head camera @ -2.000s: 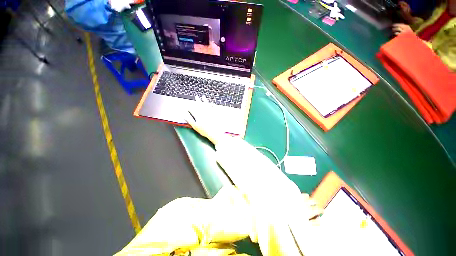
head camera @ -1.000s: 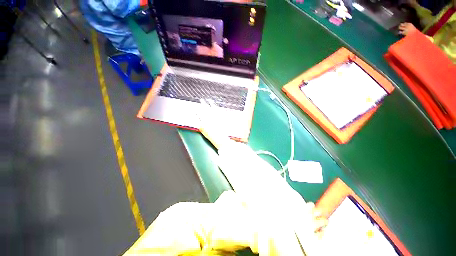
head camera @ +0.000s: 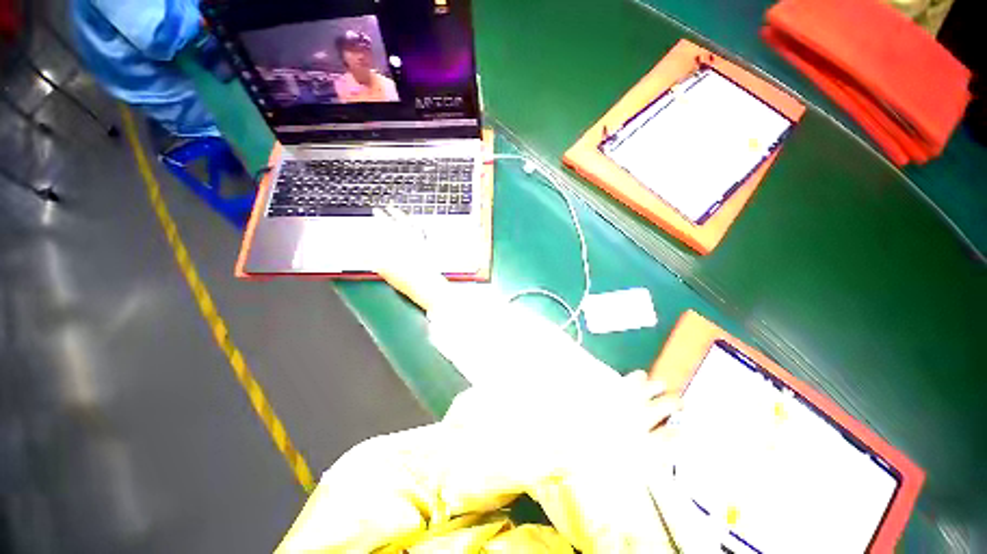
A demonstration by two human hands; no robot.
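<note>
The open silver laptop [head camera: 314, 243] stands at the upper left; its dark screen shows a camera picture of a person. My right hand [head camera: 406, 260] reaches across to the touchpad, fingers extended, overexposed and holding nothing visible. My left hand [head camera: 652, 403] is at the left edge of a white display panel [head camera: 790, 444] with a dark rim, its fingers curled. Glare and my sleeves hide what lies between these fingers. The panel lies on a red-orange foam pad [head camera: 684, 348] at the lower right; its bottom is cut off.
A pale cable [head camera: 582, 243] loops from the laptop's right side to a white card or box [head camera: 620, 311]. A second panel [head camera: 698, 146] lies on a pad beyond. Folded red-orange pads [head camera: 871, 76] are at the upper right. A blue-clothed person [head camera: 141, 54] and blue stool [head camera: 206, 173] are left.
The view has shifted, so the laptop sits further left and more of the near panel shows. The camera picture now shows a person instead of a dark panel. Both hands remain in similar places.
</note>
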